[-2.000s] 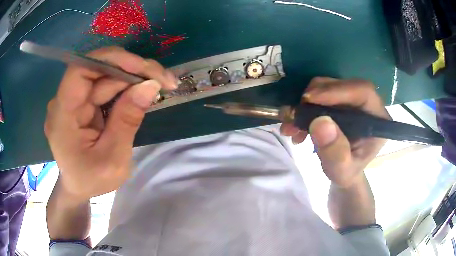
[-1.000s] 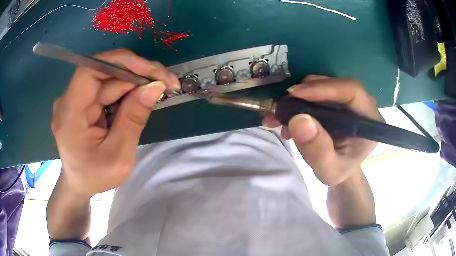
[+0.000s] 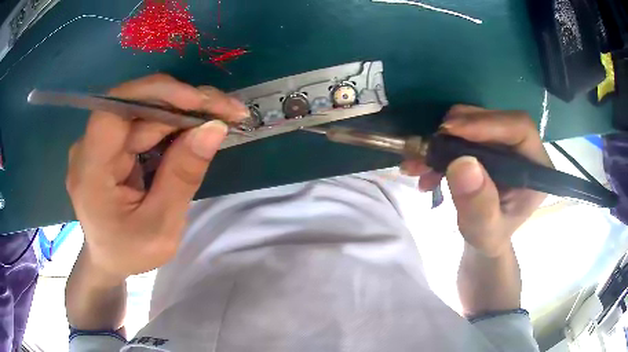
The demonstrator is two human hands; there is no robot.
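A grey circuit board strip (image 3: 365,79) with a row of round metal components (image 3: 296,105) lies slanted on the dark green mat. My left hand (image 3: 144,165) covers the strip's left part and holds flat grey tweezers (image 3: 103,104), their tips low over the strip beside a round component. My right hand (image 3: 485,165) grips the black handle of a soldering iron (image 3: 372,140). The iron's narrow tip is at the strip's near edge, below the middle visible component; whether it touches is unclear. A thin red wire seems to lie along the strip near the tweezer tips.
A loose pile of red wires (image 3: 157,27) lies behind my left hand. A pale thin line (image 3: 69,26) runs left of it. A white stick (image 3: 441,12) lies at the back. A black stand (image 3: 564,48) with a yellow piece (image 3: 605,75) is at back right.
Since one second ago, the soldering iron and my right hand have moved right, drawing the tip away from the tweezers. The strip appears slightly further left in view. Both hands keep their tools.
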